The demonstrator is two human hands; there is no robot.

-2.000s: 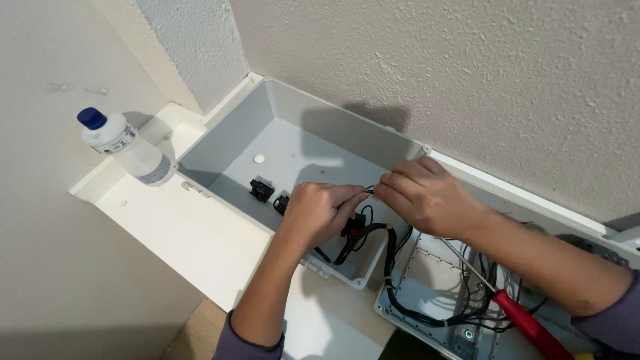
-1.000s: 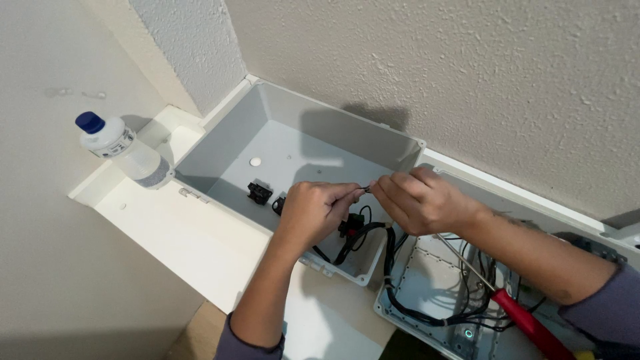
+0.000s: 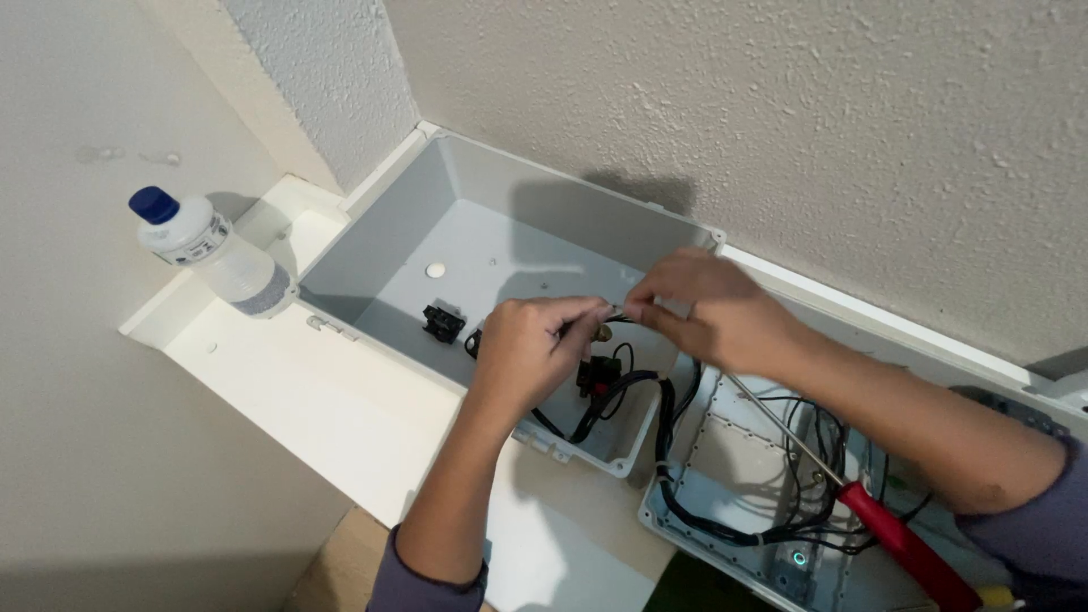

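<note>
My left hand point(image 3: 535, 344) and my right hand point(image 3: 701, 310) meet over the right part of a grey plastic enclosure box point(image 3: 544, 183), thumbs and forefingers pinched on a thin dark wire point(image 3: 622, 318). Below my fingers, a black and red electrical part point(image 3: 599, 376) lies in the box. A black cable bundle point(image 3: 665, 442) runs over its edge into a second open housing point(image 3: 739, 463). Two small black parts lie left of my left hand, one a black connector-like block point(image 3: 443, 324). Across the second housing rests a screwdriver with a red handle point(image 3: 905, 544).
A clear plastic bottle with a blue cap point(image 3: 225, 255) stands at the left end of the white ledge point(image 3: 357, 408). A textured wall point(image 3: 748, 110) rises behind the boxes. A small green light point(image 3: 799, 558) glows in the second housing.
Both hands stay over the same part of the box; my right hand's fingers have shifted slightly at the wire. The boxes, bottle and screwdriver have not moved.
</note>
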